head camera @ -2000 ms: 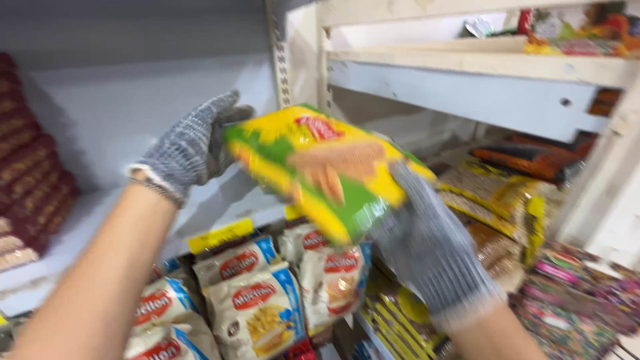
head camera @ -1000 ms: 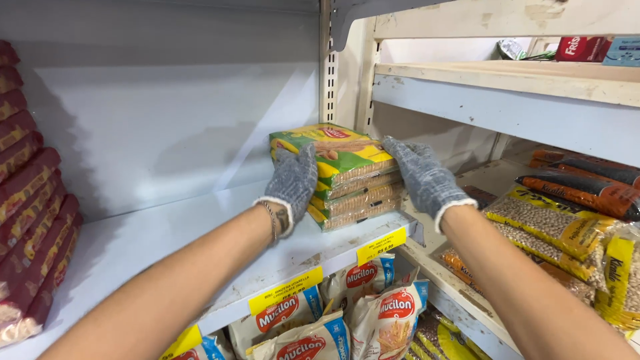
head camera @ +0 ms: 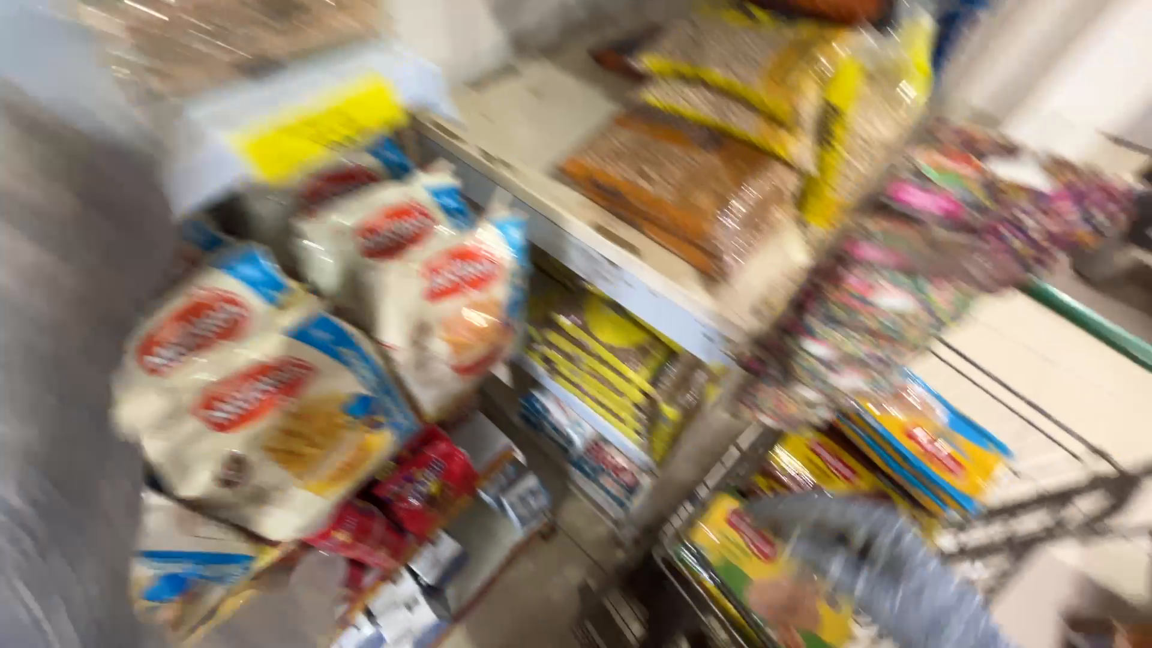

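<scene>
The view is blurred. My right hand [head camera: 864,549], in a grey knitted glove, is at the lower right, its fingers at the top edge of a yellow and green packet [head camera: 751,562] in a wire shopping cart [head camera: 1035,513]. Whether the fingers grip the packet cannot be told. A large grey blur [head camera: 72,360] fills the left edge; it may be my left glove, very near the camera, but its fingers do not show. Beside it, cream Mucilon pouches [head camera: 261,405] with red ovals and blue corners stand on the lower shelf.
Bags of grain [head camera: 693,180] with yellow and orange bands lie on the right shelf. A yellow price tag [head camera: 319,126] is on the upper shelf edge. Multicoloured patterned material [head camera: 891,279] hangs by the cart. Yellow and blue packets [head camera: 936,441] stand inside the cart; red packets [head camera: 423,481] sit below the pouches.
The view has swung down and right to the cart. A second ago both hands were at the stack of yellow and green packets on the shelf; my right hand is now at the cart.
</scene>
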